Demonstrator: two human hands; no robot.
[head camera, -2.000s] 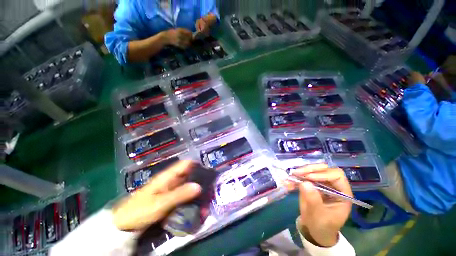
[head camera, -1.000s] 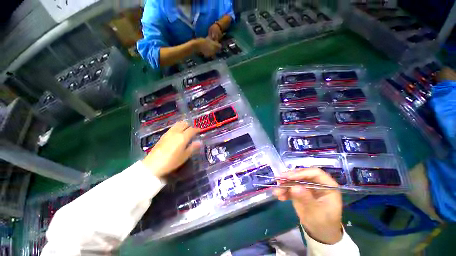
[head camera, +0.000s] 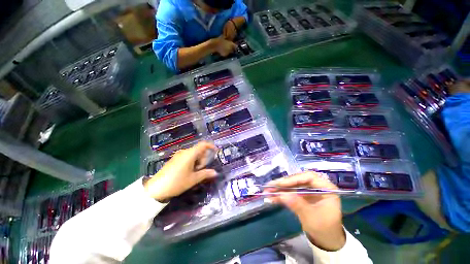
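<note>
My left hand (head camera: 181, 171) is over the near clear tray (head camera: 281, 147), thumb and fingers curved apart beside one end of a black handset (head camera: 248, 148) in a pocket. It is blurred there, so I cannot tell whether it grips anything. My right hand (head camera: 315, 206) holds thin silvery tweezers (head camera: 330, 191) like a pen. Their tips point left over another handset (head camera: 243, 187) at the tray's near right corner, which shows a bright silver and blue end. Whether the tips touch it is unclear. More black handsets with red edges (head camera: 174, 135) lie in two columns of pockets.
A second filled tray (head camera: 337, 133) lies to the right. Stacked trays stand at far left (head camera: 98, 75) and far right (head camera: 404, 33). A person in a blue smock (head camera: 188, 26) works opposite; another's blue sleeve (head camera: 458, 149) is at right. A grey frame bar (head camera: 46, 160) crosses the left.
The red keypad handset, face up a second ago, no longer shows; its pocket shows a black unit with a red edge. My left hand has moved slightly right and down. The tweezers stay in my right hand.
</note>
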